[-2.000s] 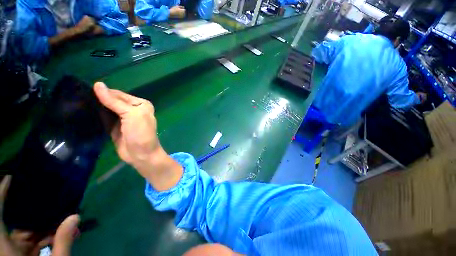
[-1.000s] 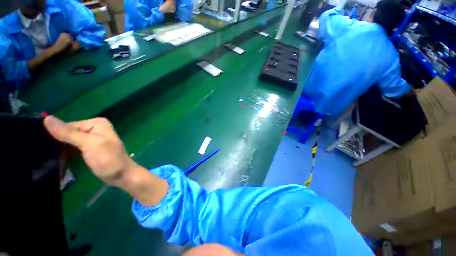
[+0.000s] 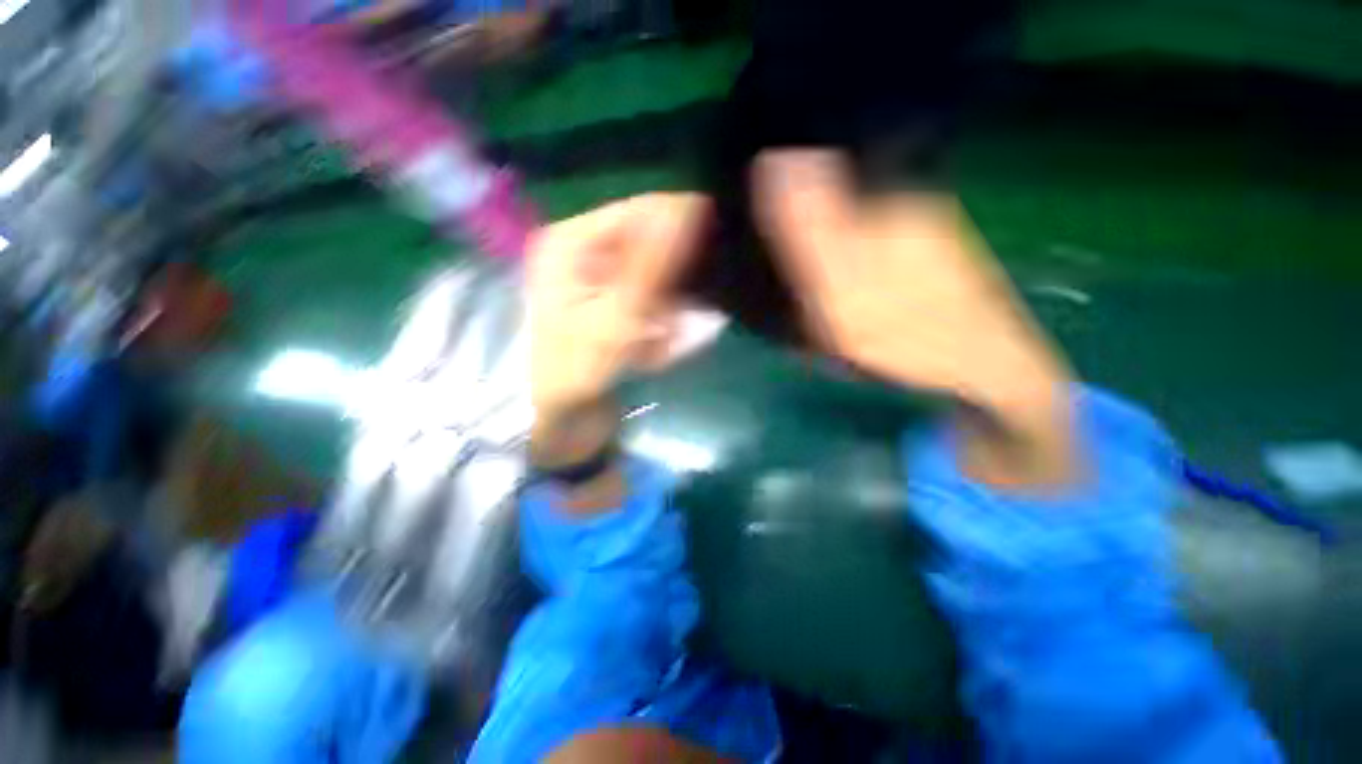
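Observation:
The view is strongly blurred. A black phone unit (image 3: 866, 90) stands at the top centre, its upper end cut off by the picture's edge. My left hand (image 3: 605, 306) is at its lower left side, with fingers curled against its edge. My right hand (image 3: 896, 284) is under its lower right part, with the fingers partly hidden by the unit. Both hands are bare, and the unit is held between them above the green bench (image 3: 807, 597). Fine parts of the unit cannot be made out.
Shiny clear trays (image 3: 426, 403) lie left of my left hand. A long pink roll (image 3: 366, 112) with a white label is behind them. A blue rod (image 3: 1255, 496) and a white slip (image 3: 1314, 469) lie at the right. Blurred blue-clothed shapes show at the left.
The view has swung to the left, bringing the trays and pink roll into sight. The black unit and my right hand now appear near the centre, and my left hand has come into view.

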